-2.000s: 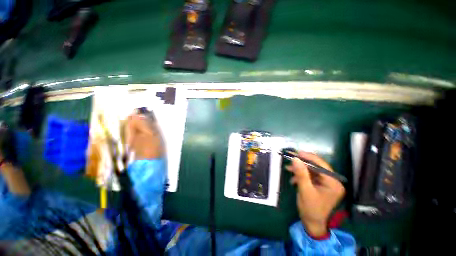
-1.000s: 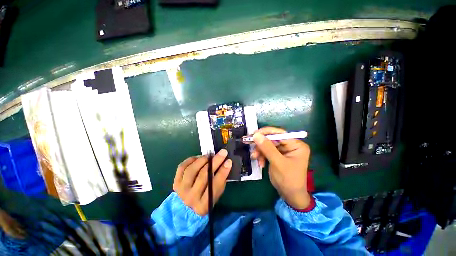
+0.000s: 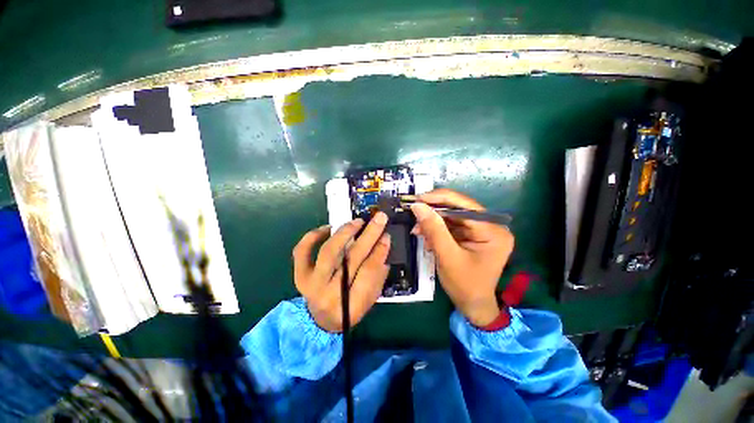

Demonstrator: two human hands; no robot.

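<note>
An opened phone unit (image 3: 400, 268) lies on a white pad (image 3: 424, 285) in front of me, its blue board at the far end. A black sticker (image 3: 398, 216) lies over its middle, partly hidden by my fingers. My left hand (image 3: 345, 273) rests on the phone's left side with its fingertips at the sticker's edge. Whether it grips the sticker is hard to tell. My right hand (image 3: 465, 248) holds dark tweezers (image 3: 475, 216), their tips at the sticker's upper part, just below the board.
At left, a white liner sheet (image 3: 169, 215) bears a black sticker, beside a bagged stack of sheets (image 3: 41, 223) and a blue bin (image 3: 21, 264). At right stand stacked trays with a phone (image 3: 637, 198). A pale edge strip (image 3: 413, 62) and a black tray (image 3: 223, 10) lie beyond.
My left hand has come from the liner sheet to the phone, where a black sticker now lies. Since a second ago, the tweezer tips and left fingertips have moved up towards the board.
</note>
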